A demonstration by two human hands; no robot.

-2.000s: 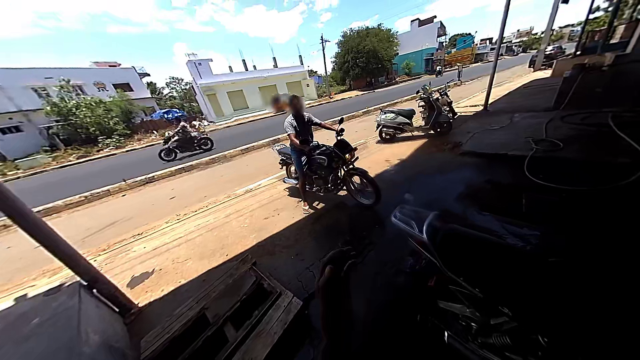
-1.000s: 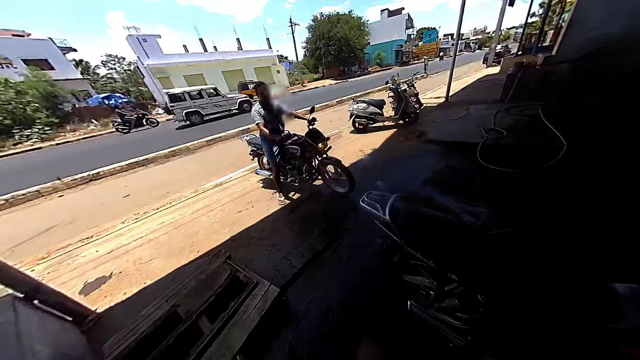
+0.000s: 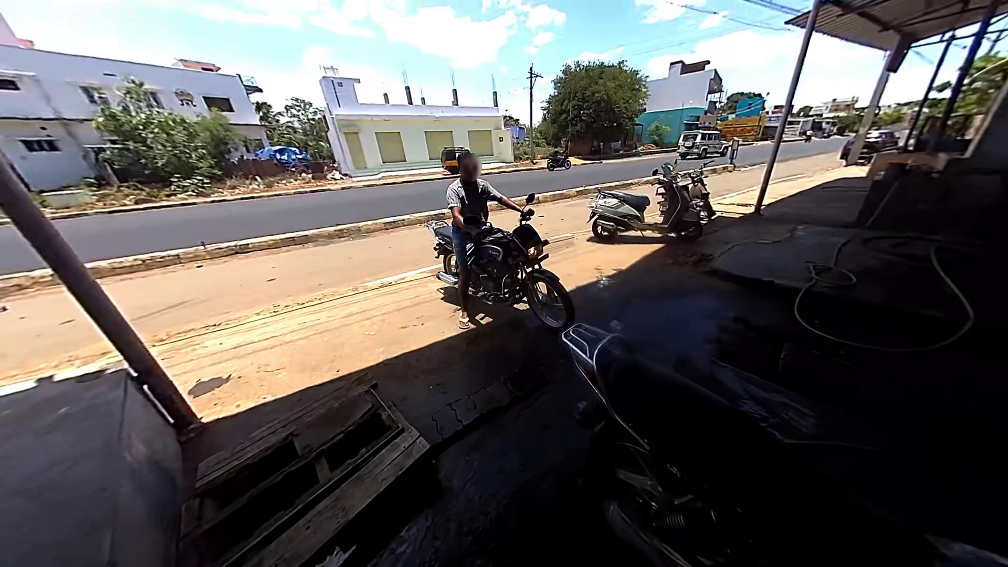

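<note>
Neither my left hand nor my right hand shows in the head view. In deep shade at the lower right stands a parked motorcycle, its metal rear grab rail [image 3: 589, 340] toward the middle of the view. Beyond it, a person [image 3: 472, 201] sits astride a black motorcycle [image 3: 500, 264] at the edge of the sunlight, one foot on the ground and one arm reaching to the handlebar. Right of that, a light-coloured scooter [image 3: 630, 211] is parked close to another two-wheeler.
A wooden pallet-like frame [image 3: 346, 488] lies at the lower left, near a slanting post [image 3: 94, 299] and a grey block [image 3: 71, 465]. A pale hose [image 3: 882, 345] loops over the dark floor at right. Past the kerb runs a road [image 3: 236, 216] with a white vehicle [image 3: 702, 143].
The white vehicle has moved right along the road, away from behind the seated person. A motorcycle on the road has also moved right. The person still sits astride the black motorcycle.
</note>
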